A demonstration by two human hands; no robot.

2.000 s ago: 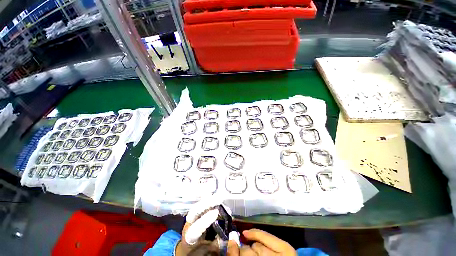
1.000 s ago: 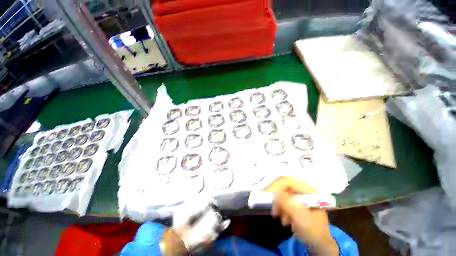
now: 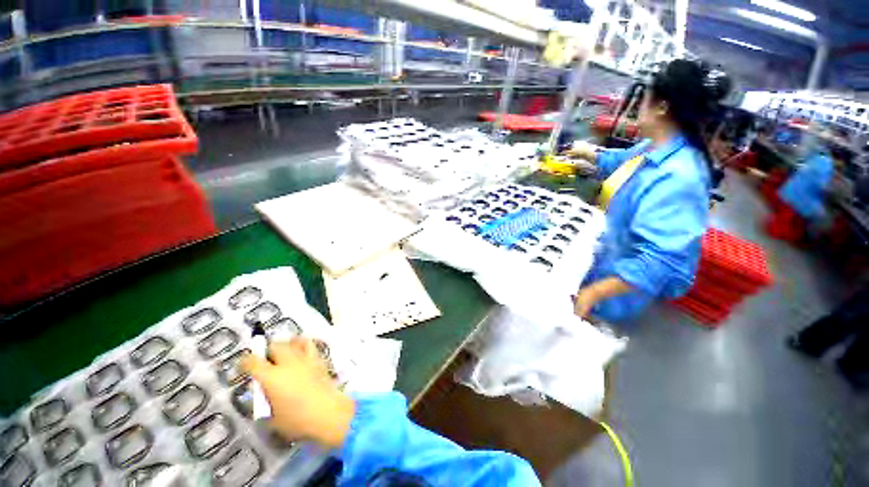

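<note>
My right hand (image 3: 303, 392) is bare and grips a marker (image 3: 259, 398). The marker's white barrel points down and its black end sticks up at the fingers. The hand is over the right part of a white sheet (image 3: 278, 278) that carries rows of dark-edged rounded-square frames (image 3: 116, 411). The hand hides some frames. A small pale blur at the bottom edge, over one frame, may be a fingertip of my left hand; its grip does not show.
A tan card (image 3: 383, 295) with black marks and a thick pale board (image 3: 335, 226) lie right of the sheet. Stacked trays (image 3: 419, 169) stand behind. A red crate (image 3: 95, 224) is at left. A blue-clad worker (image 3: 657, 214) is beside a parts tray (image 3: 572, 214). Plastic film (image 3: 534, 357) hangs at the bench edge.
The view has swung right, showing the neighbouring worker and tray. My right hand still has the marker, now upright instead of level. My left hand has dropped almost or wholly out of view.
</note>
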